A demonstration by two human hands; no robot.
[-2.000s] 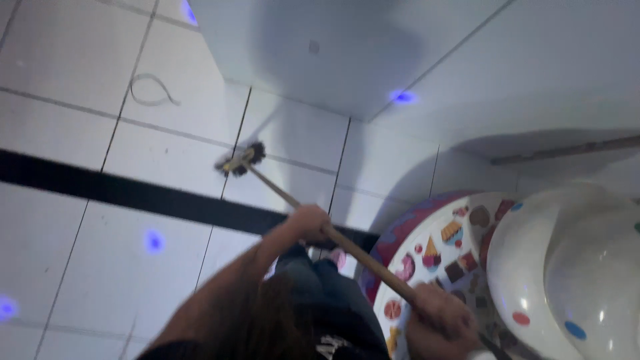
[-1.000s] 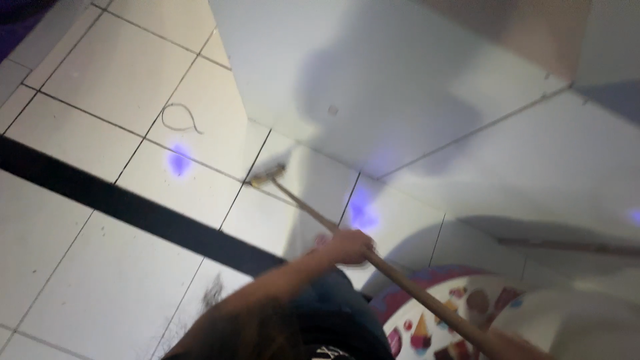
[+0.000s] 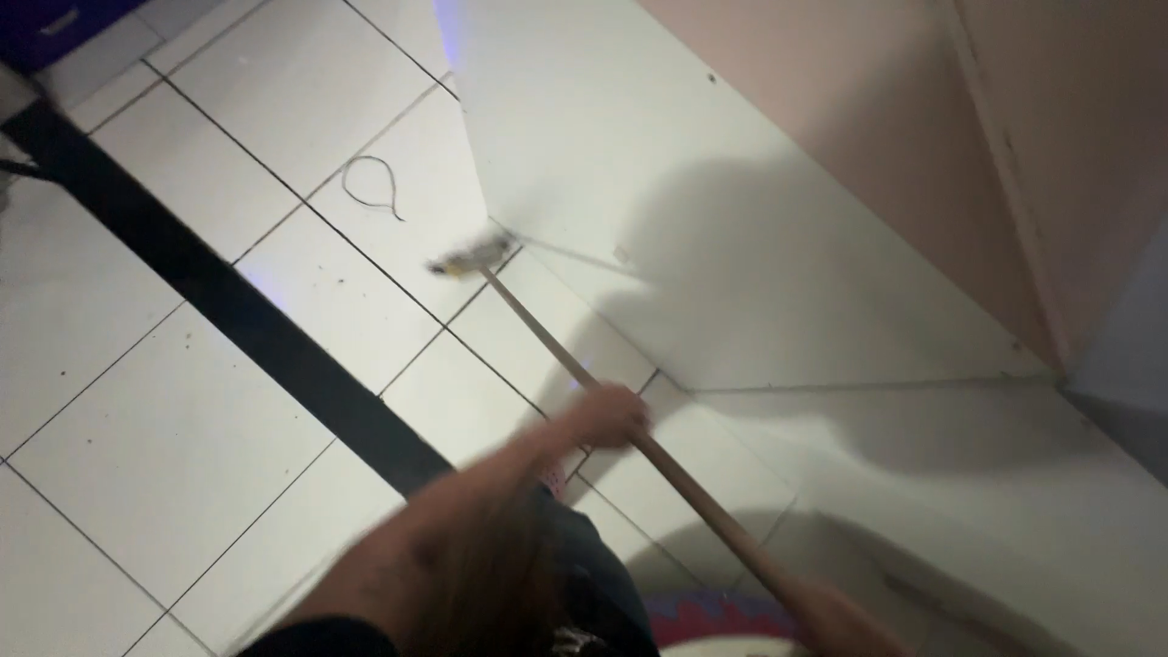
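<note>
A long wooden broom handle (image 3: 703, 502) runs from the lower right up to a small, blurred broom head (image 3: 473, 257), which is on the white floor tiles beside the corner of a white panel. My left hand (image 3: 613, 415) is closed around the handle about midway. Near the bottom edge my right hand (image 3: 844, 625), blurred and partly cut off, grips the handle's upper end. A thin looped cord or tie (image 3: 370, 182) lies on the tiles above and left of the broom head. Small dark specks of debris (image 3: 340, 281) are scattered on the floor.
The white panel (image 3: 730, 274) rises along the right. A black strip (image 3: 246, 310) crosses the floor diagonally. A round, colourful-edged object (image 3: 721, 616) is at the bottom, near my legs. A purple object (image 3: 64, 27) stands at the upper left.
Both hands still hold the broom. The broom head has moved close to the panel's corner. The view has shifted, so the decorated round object is now mostly out of sight.
</note>
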